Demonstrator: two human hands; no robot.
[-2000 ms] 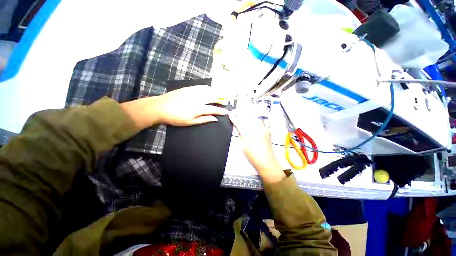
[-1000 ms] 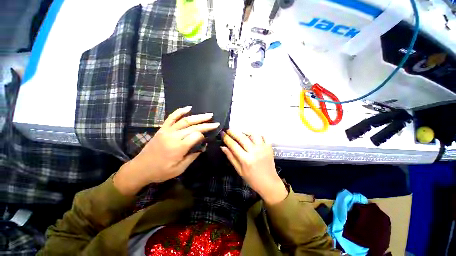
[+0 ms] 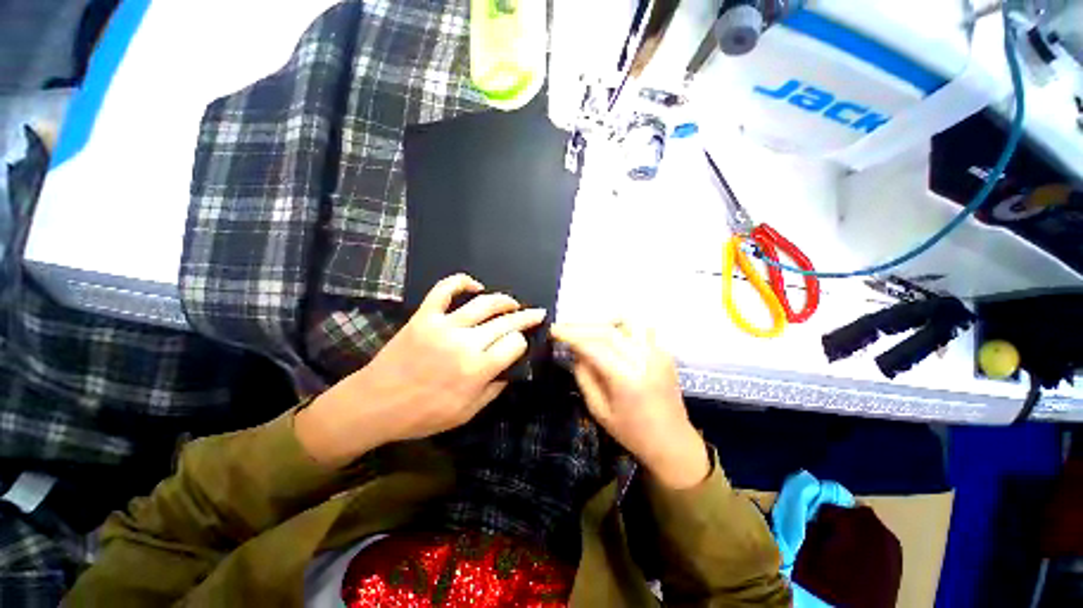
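A black fabric piece (image 3: 489,208) lies on the plaid garment panel (image 3: 267,196), its right edge running up to the presser foot and needle (image 3: 575,152). My left hand (image 3: 457,362) holds the lower part of the black piece, fingers bent over it near the table's front edge. My right hand (image 3: 624,374) pinches the right edge of the black fabric beside my left fingertips. The plaid panel lies left of and under the black piece and hangs toward my lap.
Scissors (image 3: 770,279) lie right of the needle below the white sewing machine (image 3: 819,89). Black bars (image 3: 897,333) and a yellow ball (image 3: 998,359) are farther right. A yellow-green guard (image 3: 505,54) stands above the cloth. A maroon bundle (image 3: 849,558) lies on cardboard below.
My hands have moved from the presser foot down to the black fabric's lower edge. Since one second ago, my right fingers have closed more tightly on that edge. The view has shifted.
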